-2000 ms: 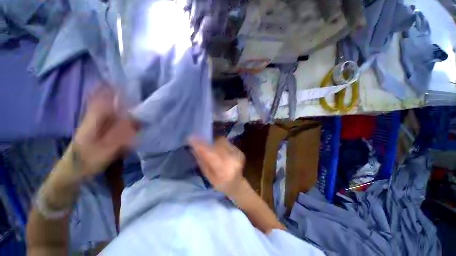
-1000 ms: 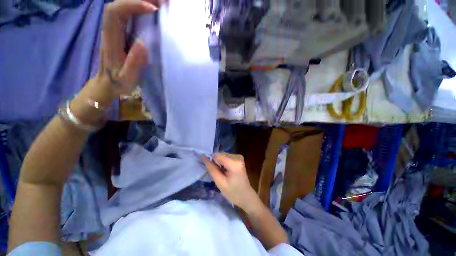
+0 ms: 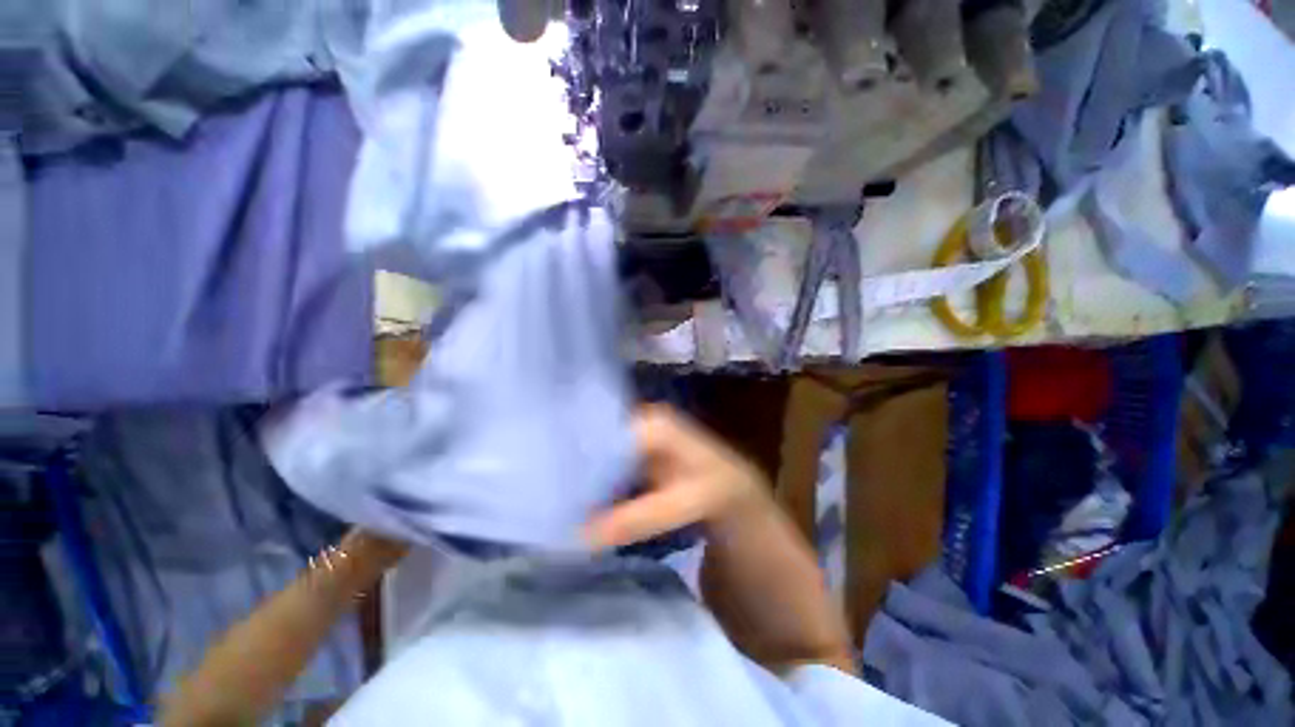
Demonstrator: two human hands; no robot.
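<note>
A grey-blue cloth panel (image 3: 497, 391) hangs in motion blur from the needle area over the table's front edge towards my lap. My right hand (image 3: 675, 476) grips its right edge near the bottom, with thumb and fingers on the cloth. My left hand is hidden behind the panel; only the forearm with a bracelet shows at the lower left. The off-white overlock machine (image 3: 795, 135) stands above, with bright glare left of it at the needle.
Yellow scissors handles (image 3: 990, 291), a white measuring tape (image 3: 909, 288) and grey snips (image 3: 828, 291) lie along the table edge. Purple-blue cloth (image 3: 185, 256) hangs at left. A cardboard carton (image 3: 895, 490), a blue basket (image 3: 976, 483) and heaped cloth (image 3: 1122, 625) are below right.
My left hand has come down from the needle area and gone behind the cloth. The panel has swung up and bunched in front of it. My right hand has moved slightly right.
</note>
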